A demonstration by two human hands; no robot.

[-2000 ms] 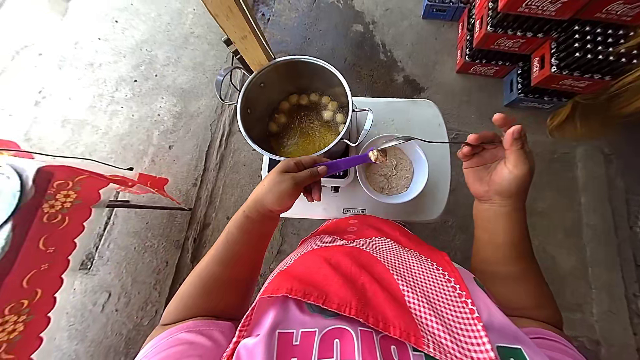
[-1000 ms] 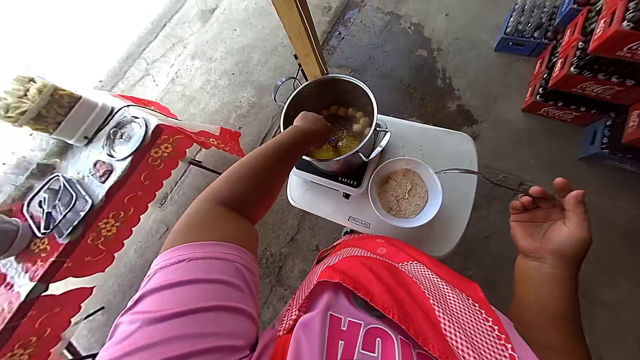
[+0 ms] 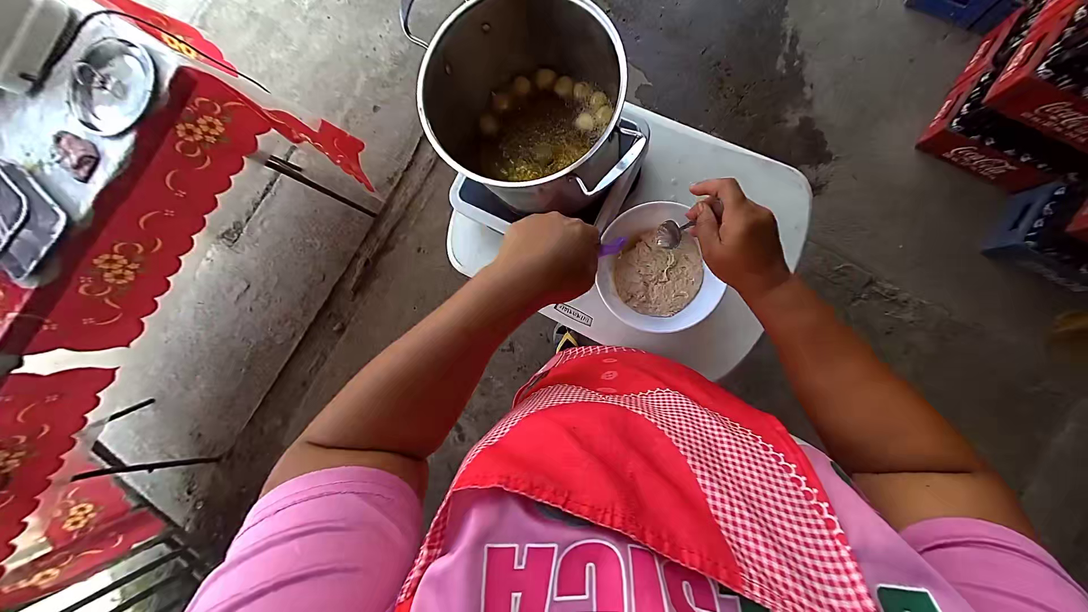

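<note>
A white bowl (image 3: 714, 299) of pale, wet batter or dough (image 3: 659, 276) stands on a white table (image 3: 748, 161). My left hand (image 3: 552, 255) is closed on a purple utensil (image 3: 612, 246), whose end reaches the bowl's left rim. Over the bowl's upper right side, my right hand (image 3: 738, 234) holds a metal spoon (image 3: 670, 234) by its handle, its bowl just above the batter. Behind my left hand a deep steel pot (image 3: 523, 93) stands on a stove (image 3: 489, 204); several round pale pieces (image 3: 586, 106) lie in bubbling yellow oil inside it.
The pot's metal handle (image 3: 614, 170) sticks out close to the bowl. At the left is a table with a red flowered cloth (image 3: 195, 170), a glass dish (image 3: 112, 85) and a metal tray (image 3: 30, 221). Red crates of bottles (image 3: 977, 144) stand at the right on the concrete floor.
My left hand has come back from over the pot to the bowl's left side. My right hand has moved in from the right, bringing the spoon over the bowl.
</note>
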